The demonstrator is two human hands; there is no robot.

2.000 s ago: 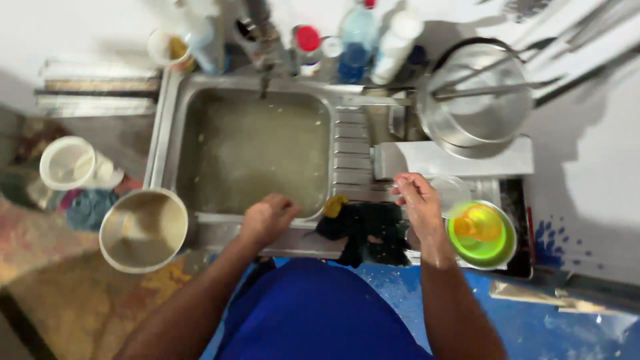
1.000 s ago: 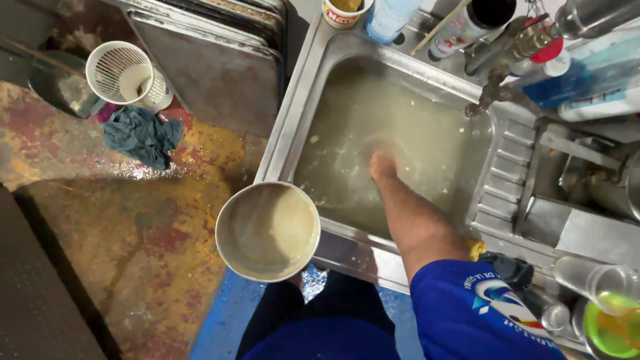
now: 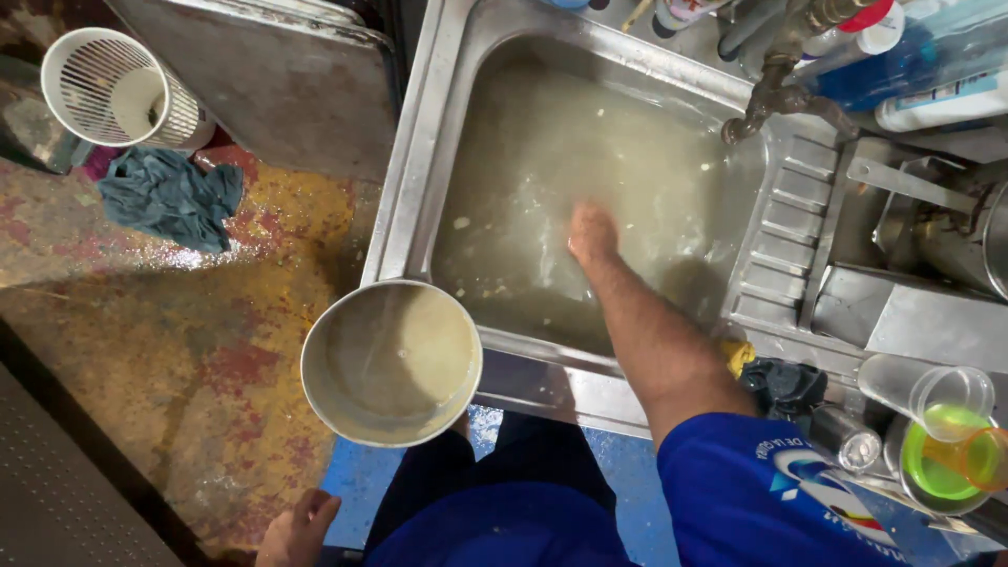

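Observation:
My right hand (image 3: 594, 233) is partly under the cloudy water (image 3: 543, 157) in the stainless steel sink (image 3: 417, 150); its fingers are hidden, so what it may hold cannot be told. Small pale bits float around it. My left hand (image 3: 299, 526) hangs low at the bottom left, over the floor, partly out of view, with nothing visible in it. Between the two, a round metal pot (image 3: 392, 364) with cloudy liquid stands at the sink's near left corner.
A brass tap (image 3: 768, 102) juts over the sink's far right corner. To the right are a ridged drainboard (image 3: 787, 228), a dark cloth (image 3: 783, 386) and plastic cups (image 3: 953, 402). A white basket (image 3: 102, 87) and grey-blue rag (image 3: 169, 197) lie left, beside metal trays (image 3: 276, 79).
Two seconds ago both hands were above the sink's near edge and the counter; my right hand has since gone into the water. My left hand has come away from the edge. The view has swung left.

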